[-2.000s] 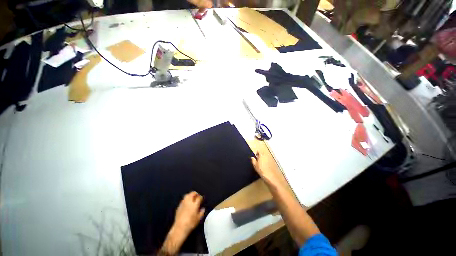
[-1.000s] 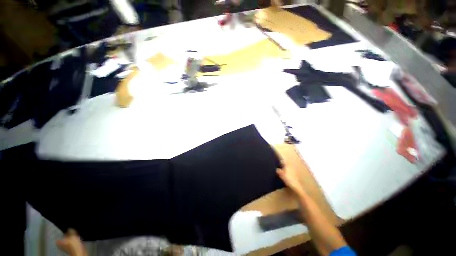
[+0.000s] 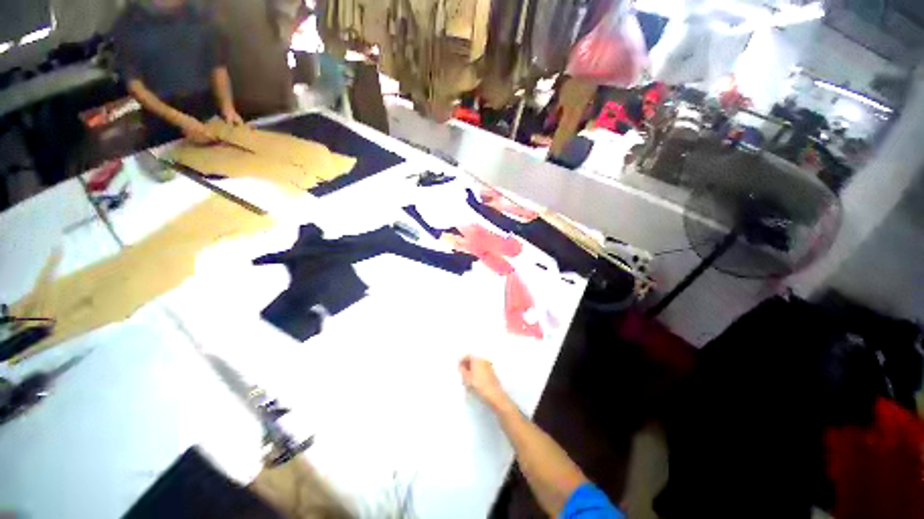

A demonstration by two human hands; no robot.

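Observation:
The black cloth panel [image 3: 193, 492] shows only by its upper part at the bottom left; the frame edge cuts off the rest. The shears [image 3: 276, 428] lie on the white table just above and right of it, blurred, with blades pointing up-left. My right hand [image 3: 481, 377] is over the right part of the table, away from the panel and shears. Its fingers are curled in and I see nothing in them. My left hand is not in view.
Irregular black pieces [image 3: 314, 279] and red pieces [image 3: 519, 304] lie beyond my right hand. Tan card patterns [image 3: 132, 258] lie at the left and far side. A person [image 3: 172, 76] works at the far edge. A standing fan [image 3: 760, 218] is right of the table [image 3: 426, 446].
The view has swung right. My right hand has let go of the black panel's edge and moved away from it. My left hand, earlier at the cloth, has left the picture.

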